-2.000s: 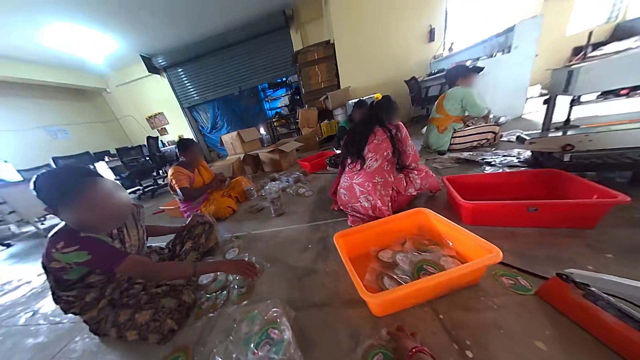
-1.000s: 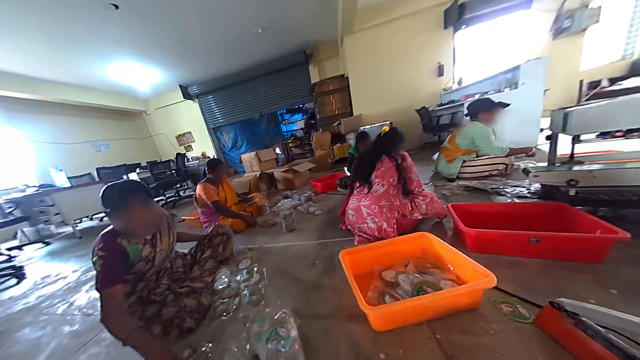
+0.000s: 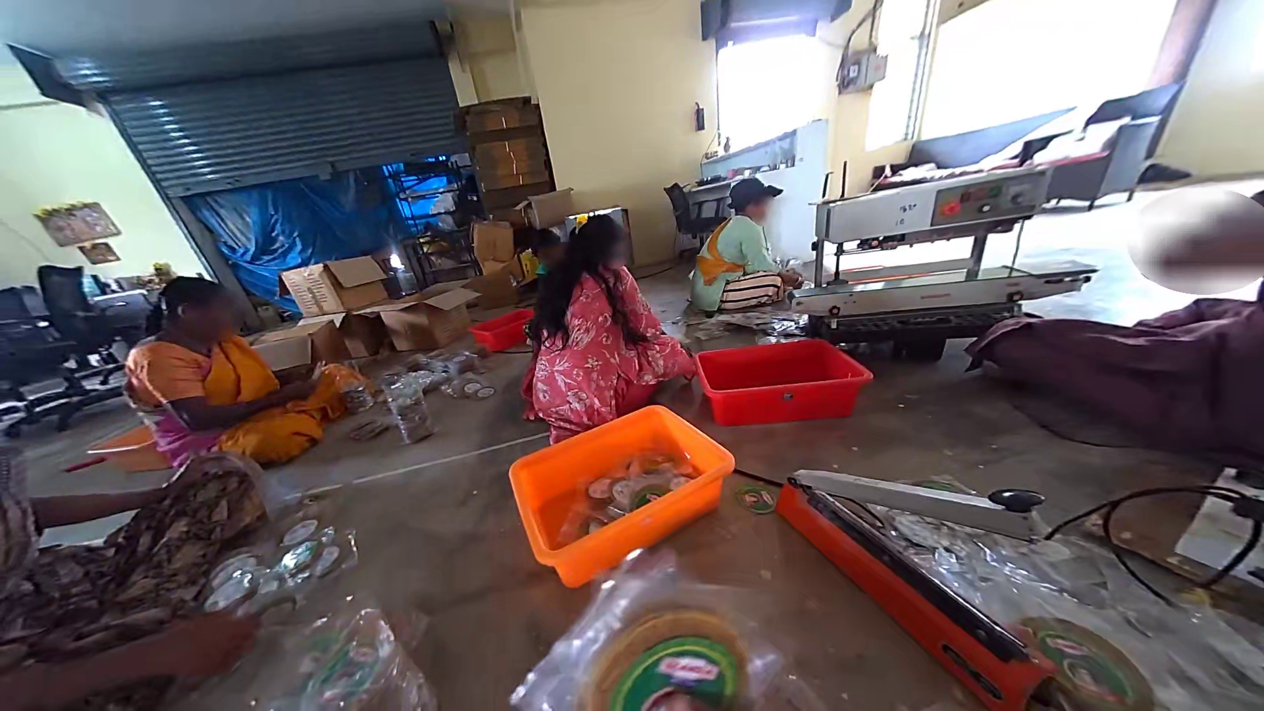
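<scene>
At the bottom centre, close to the camera, is a clear plastic packet point(image 3: 592, 642) holding a round brown-rimmed item with a green printed label point(image 3: 657, 671). A small patch of skin, perhaps a fingertip of my right hand, shows over the label at the frame's bottom edge; the rest is hidden and its grip cannot be made out. My left hand is out of view. Behind the packet stands an orange plastic tub point(image 3: 553, 553) with several packed round items point(image 3: 632, 494) inside. To the right lies a red hand-operated impulse sealer point(image 3: 889, 592) with a grey lever arm point(image 3: 908, 504).
A co-worker's hand point(image 3: 212, 637) reaches in from the left, near clear bags point(image 3: 351, 652) and round packets point(image 3: 296, 558). Other people sit on the floor beyond. A red tub point(image 3: 780, 410) and a band sealing machine point(image 3: 928, 257) stand behind; plastic bags point(image 3: 987, 553) and a cable lie right.
The labelled packet now appears large at the bottom centre. The view has turned right, bringing another person into sight. The left co-worker's arm now reaches across the lower left.
</scene>
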